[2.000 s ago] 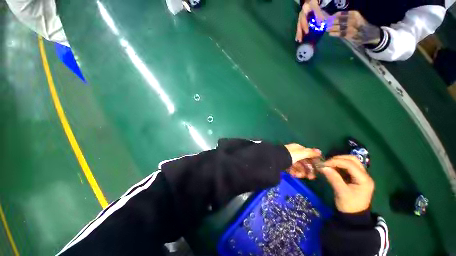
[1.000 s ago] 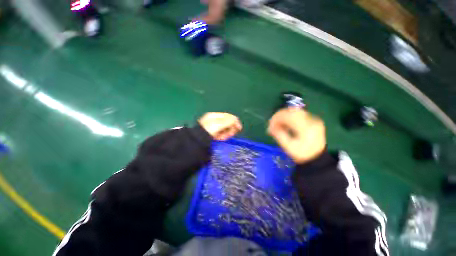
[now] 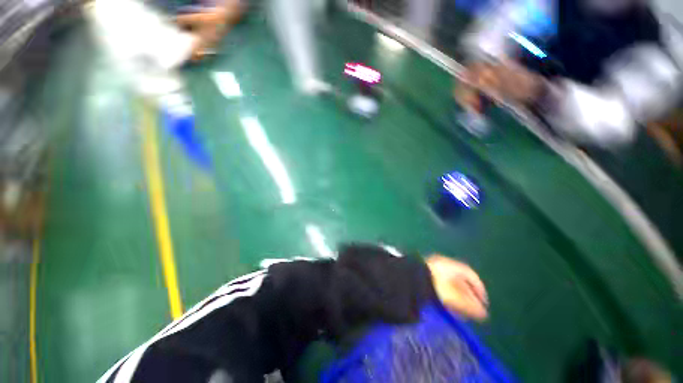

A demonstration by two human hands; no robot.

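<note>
My left hand (image 3: 458, 288) is blurred at the upper edge of the blue tray (image 3: 483, 348), its fingers curled; whether it pinches anything cannot be told. The tray is cut off by the bottom edge and holds a blurred mass of silvery rings (image 3: 427, 359). My right hand (image 3: 648, 372) seems to show only as a blurred patch at the bottom right, beside a dark unit (image 3: 592, 365); its grip cannot be made out. A black unit with blue-white lights (image 3: 458, 191) stands on the green surface beyond my left hand.
A unit with pink lights and a white wheel (image 3: 364, 93) stands farther off. A person in white sleeves (image 3: 599, 112) has their hands near another unit at the upper right. Another person's hand (image 3: 213, 26) shows at the upper left. A pale rail (image 3: 599, 176) curves along the right.
The view has swung, so the tray now sits lower and is cut off. My right hand has left the tray's top edge for the lower right. The blue-lit unit appears nearer my left hand.
</note>
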